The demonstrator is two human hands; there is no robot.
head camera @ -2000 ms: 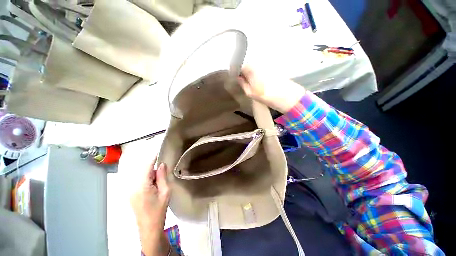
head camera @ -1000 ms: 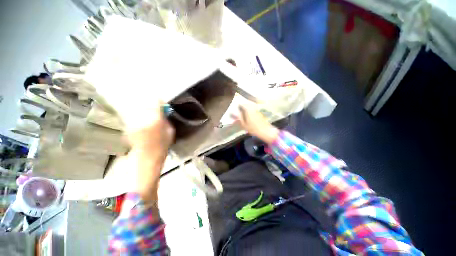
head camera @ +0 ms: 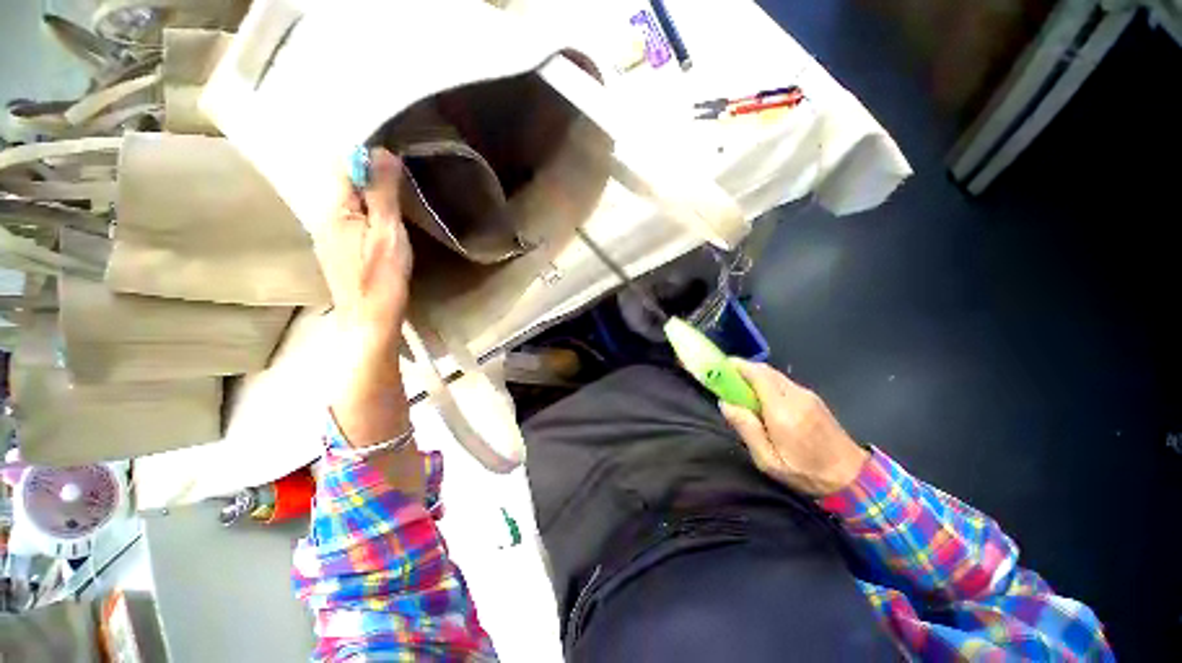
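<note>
A beige tote bag (head camera: 570, 156) lies on its side on the white table, its opening facing me and showing the dark inside. An inner zip pocket (head camera: 460, 214) gapes within it. My left hand (head camera: 370, 246) holds the bag's edge at the left of the opening, by a small blue-wrapped side piece (head camera: 360, 166). My right hand (head camera: 793, 425) grips the bright green hand tool (head camera: 710, 363) above my dark apron. The tool's thin tip points up and left towards the opening, outside the bag. One handle loop (head camera: 482, 434) hangs over the table edge.
More beige bags (head camera: 214, 233) stand at the left. Red-handled snips (head camera: 752, 102) and a black stick (head camera: 672, 34) lie on the table's far right. A blue bin (head camera: 741, 326) is below the edge. A red canister (head camera: 290, 497) and pink-white fan (head camera: 71, 500) are at lower left.
The green tool was on my lap a second ago; my right hand now holds it, having left the bag. Earlier both hands held the bag upright before me; it now lies on the table.
</note>
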